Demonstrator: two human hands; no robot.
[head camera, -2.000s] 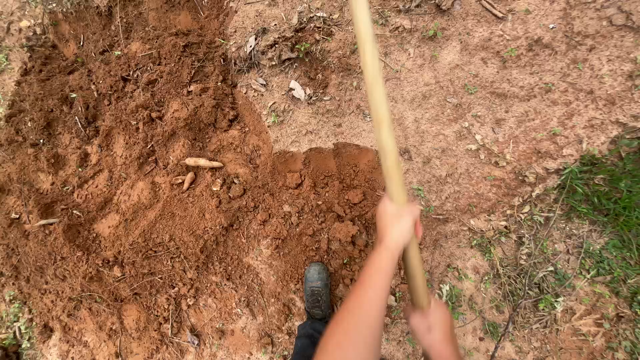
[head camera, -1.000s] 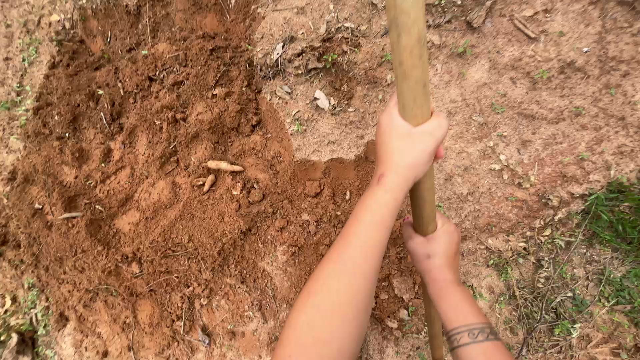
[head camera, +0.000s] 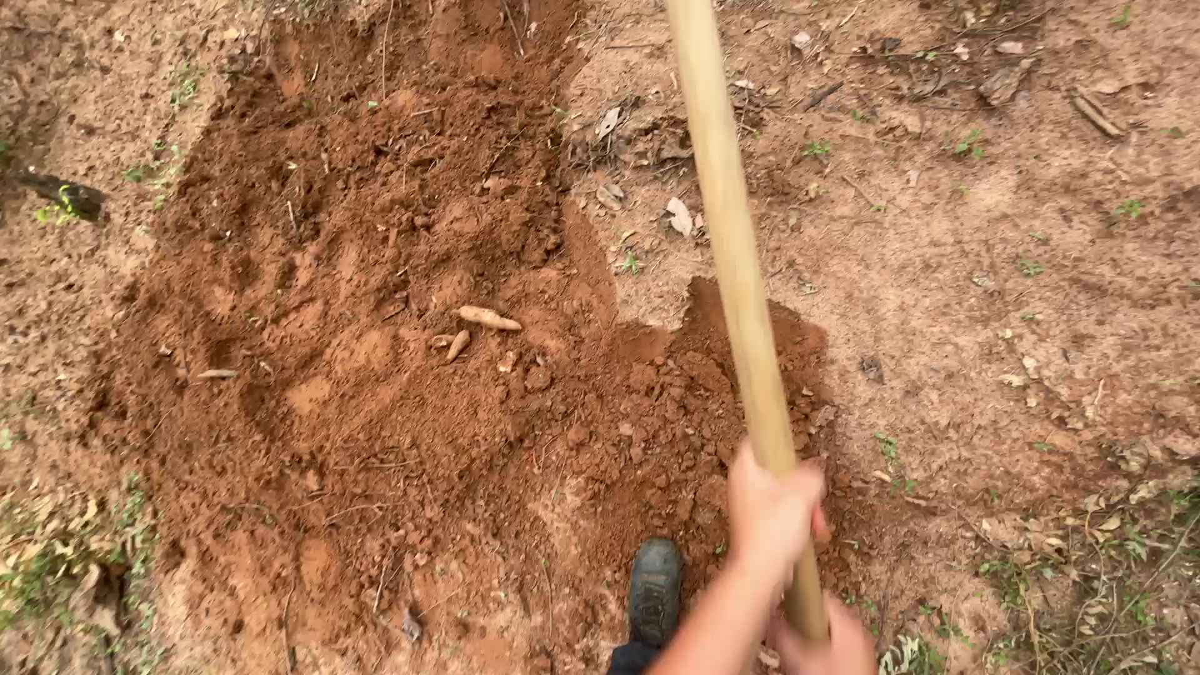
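A long wooden tool handle (head camera: 734, 234) slants from the top of the view down to my hands; its working end is out of view. My left hand (head camera: 773, 502) is wrapped around the handle. Lower down, my right hand (head camera: 825, 642) grips it near the bottom edge, slightly blurred. Left of the handle lies loose, dug red soil (head camera: 375, 272). On that soil rest a pale tuberous root (head camera: 489, 318) and a smaller root (head camera: 458, 346) beside it. A freshly cut edge of soil (head camera: 797, 337) borders the firm ground just right of the handle.
My dark shoe (head camera: 655, 591) stands on the soil at the bottom. Firm, paler ground (head camera: 984, 309) spreads to the right, with a dry stick (head camera: 1097, 112) and small weeds. Grass and dry leaves (head camera: 1106, 572) are at the lower right, and a dark wood piece (head camera: 66, 194) lies far left.
Both hands, still on the handle, have moved lower in the view since one second ago. The shoe shows again. More dark, broken soil is exposed by the cut edge than in the one-second-old frame.
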